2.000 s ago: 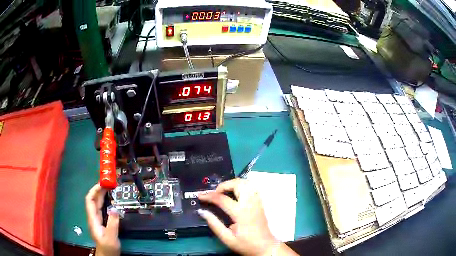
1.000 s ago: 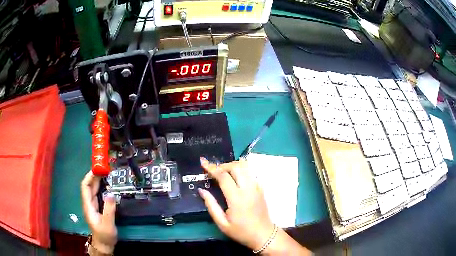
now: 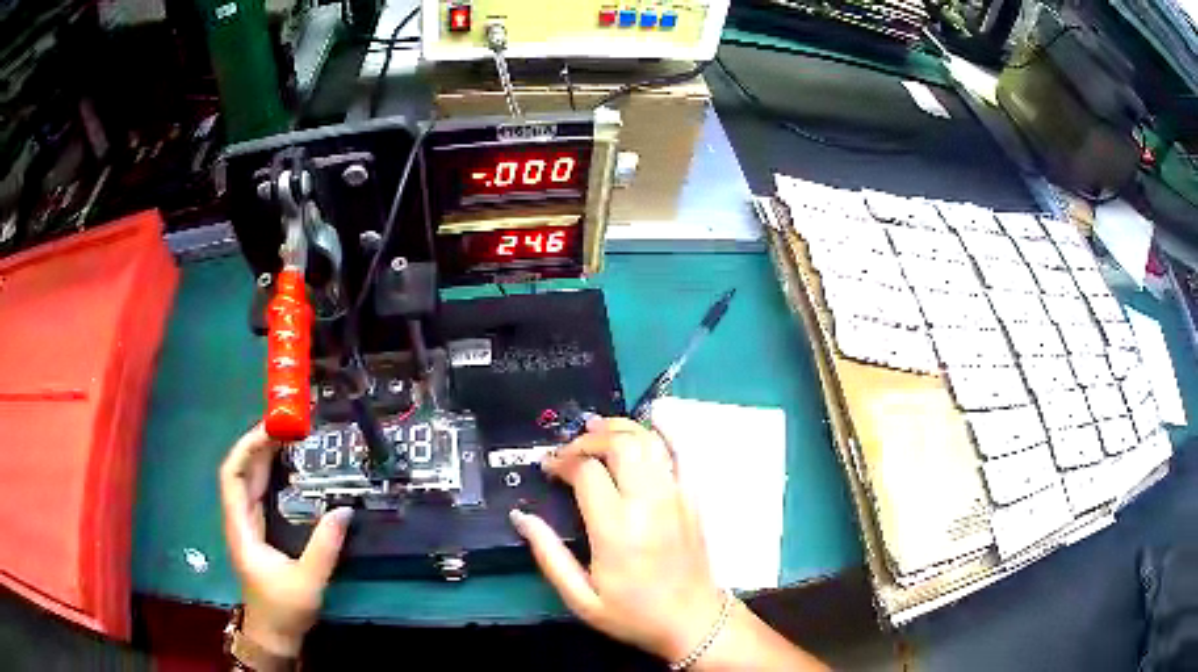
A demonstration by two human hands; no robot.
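Note:
The black test fixture (image 3: pixel 519 328) stands on the green mat with its red clamp handle (image 3: pixel 289 355) hanging down. A display board (image 3: pixel 329 450) with white unlit digits sits under the clamp at the fixture's front left, partly hidden by the clamp. The panel meters (image 3: pixel 526 206) read -.000 and 24.6 in red. My left hand (image 3: pixel 283 558) is around the fixture's front left corner, thumb at the front edge by the board. My right hand (image 3: pixel 631 525) rests on the fixture's right side, fingers at the switches and buttons (image 3: pixel 516 457), partly covering them.
A red plastic tray (image 3: pixel 79 394) is at the left. A pen (image 3: pixel 690 348) and a white paper slip (image 3: pixel 736 486) lie right of the fixture. Rows of white rectangles (image 3: pixel 907 295) lie on cardboard sheets (image 3: pixel 907 473) at the right. A white bench instrument (image 3: pixel 572 29) stands behind.
The upper meter went from .074 to -.000; the lower went from 013 through 21.9 to 24.6. My right index finger reached farther up, then drew back. My left thumb moved right along the front edge.

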